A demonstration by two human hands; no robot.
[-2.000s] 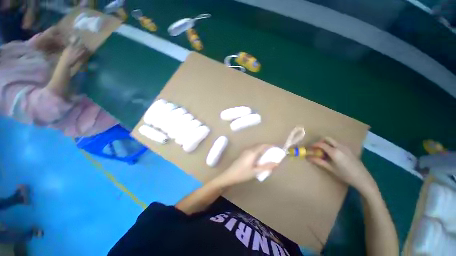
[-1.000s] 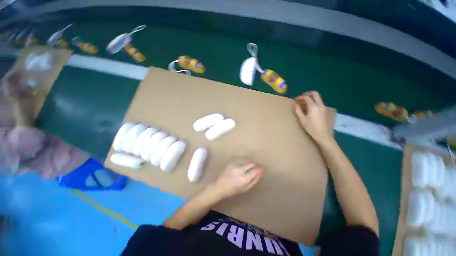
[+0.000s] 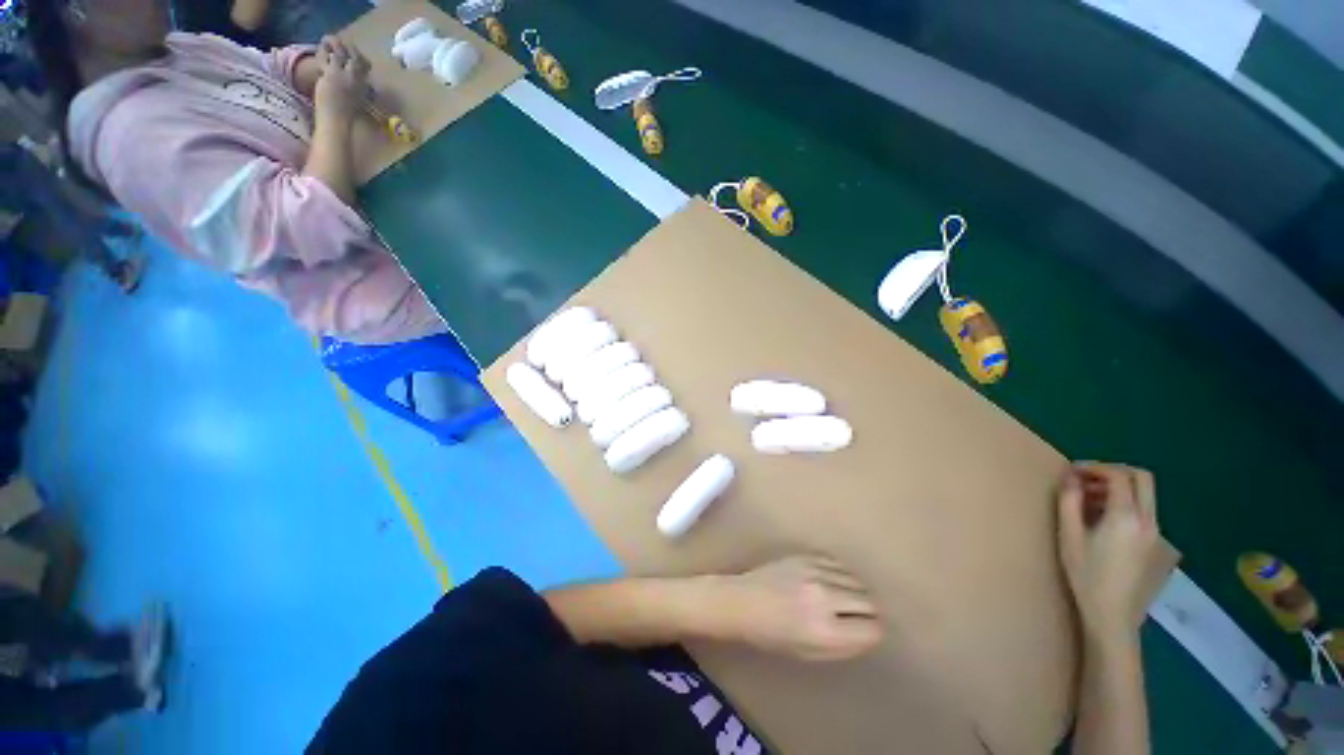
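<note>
A tan cardboard sheet (image 3: 943, 561) lies in front of me. White oval units (image 3: 612, 387) lie in a tight row at its left, with one beside the row. Two more (image 3: 799, 418) lie near its middle and one (image 3: 696, 494) lies apart, nearer me. My left hand (image 3: 811, 606) rests on the sheet with fingers curled; I see nothing in it. My right hand (image 3: 1114, 519) is at the sheet's far right edge, fingers bent, with no object visible in it. A white unit (image 3: 912, 282) with a cord loop and a yellow charm (image 3: 974, 339) lies on the belt beyond.
The green belt (image 3: 855, 192) carries several yellow charms, some with white units. A pale rail (image 3: 597, 145) runs between bench and belt. At the left a person in a pink top (image 3: 243, 177) works at another sheet, above a blue stool (image 3: 413, 387). A metal frame part (image 3: 1309, 718) is at lower right.
The white unit and yellow charm left my hands and came to lie on the belt. My right hand moved to the sheet's far edge. The view has turned left since one second ago.
</note>
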